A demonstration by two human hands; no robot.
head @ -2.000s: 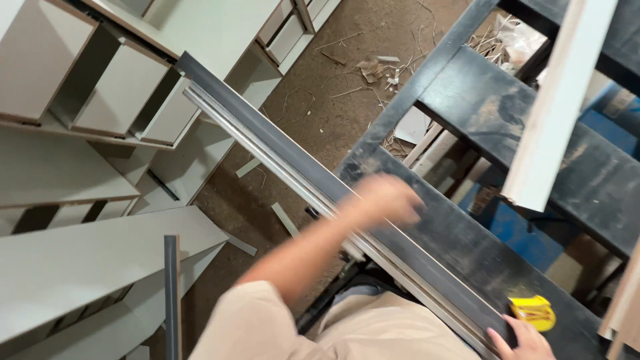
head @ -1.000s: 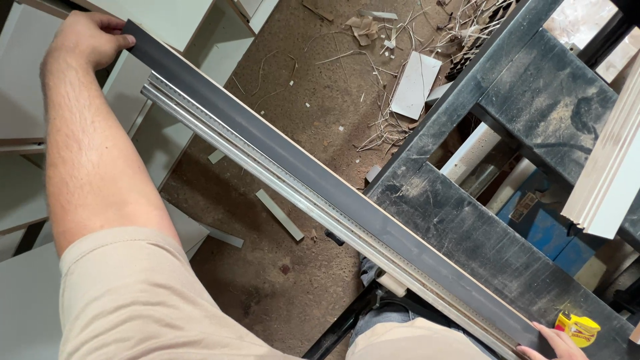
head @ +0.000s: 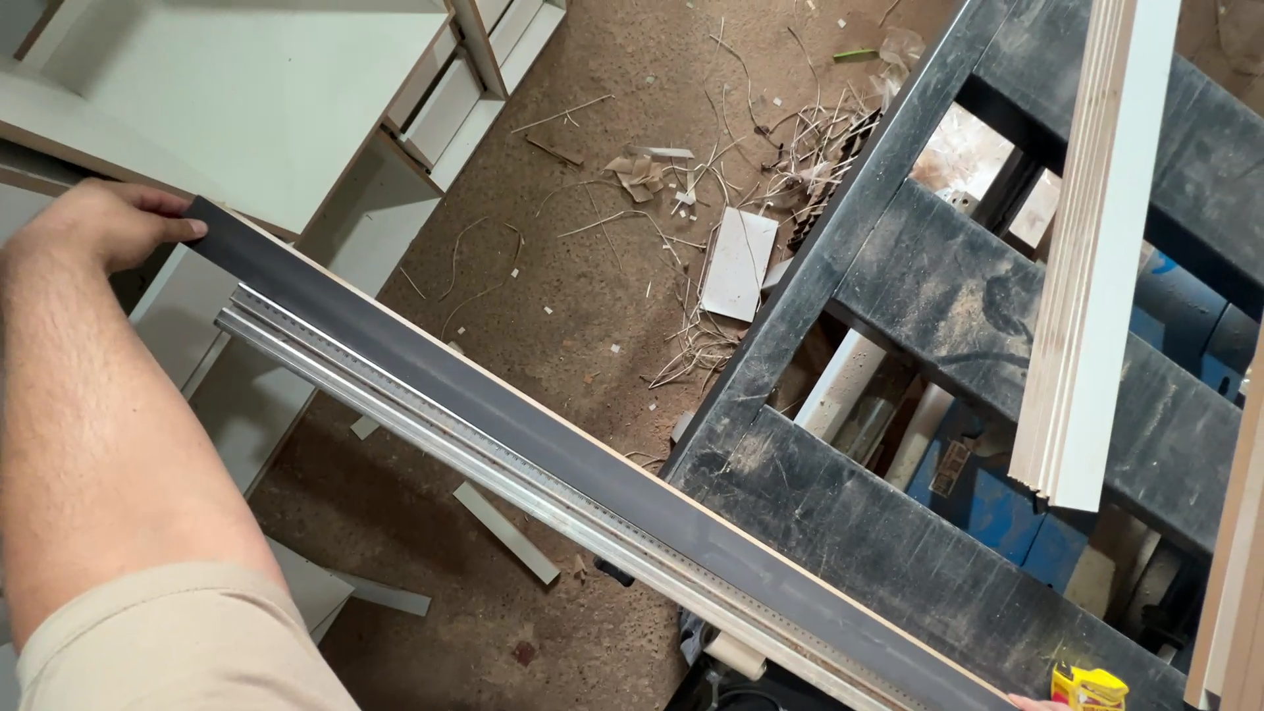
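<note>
At the upper left, my left hand [head: 109,225] grips the far end of a long, narrow dark grey board strip [head: 425,365] with a pale edge, thumb on its face. The strip runs diagonally down to the lower right. Alongside its lower side lies a long metal guide rail [head: 474,449] with a graduated scale. Just the fingertips of my right hand [head: 1037,703] show at the bottom edge, against the near end of the strip; the rest is out of view. Beside them, a yellow tape measure [head: 1086,686] sits on the black slatted metal table [head: 839,513].
White-and-brown board strips [head: 1096,296] lie across the table at the right, with more at the right edge. White cabinet carcasses [head: 257,89] stand at the upper left. Offcuts such as a white piece [head: 739,263] and tangled thin strands litter the floor [head: 592,316].
My left hand has moved from above the middle of the strip to its far upper-left end and taken hold there. My right hand stays at the near end, now mostly out of view.
</note>
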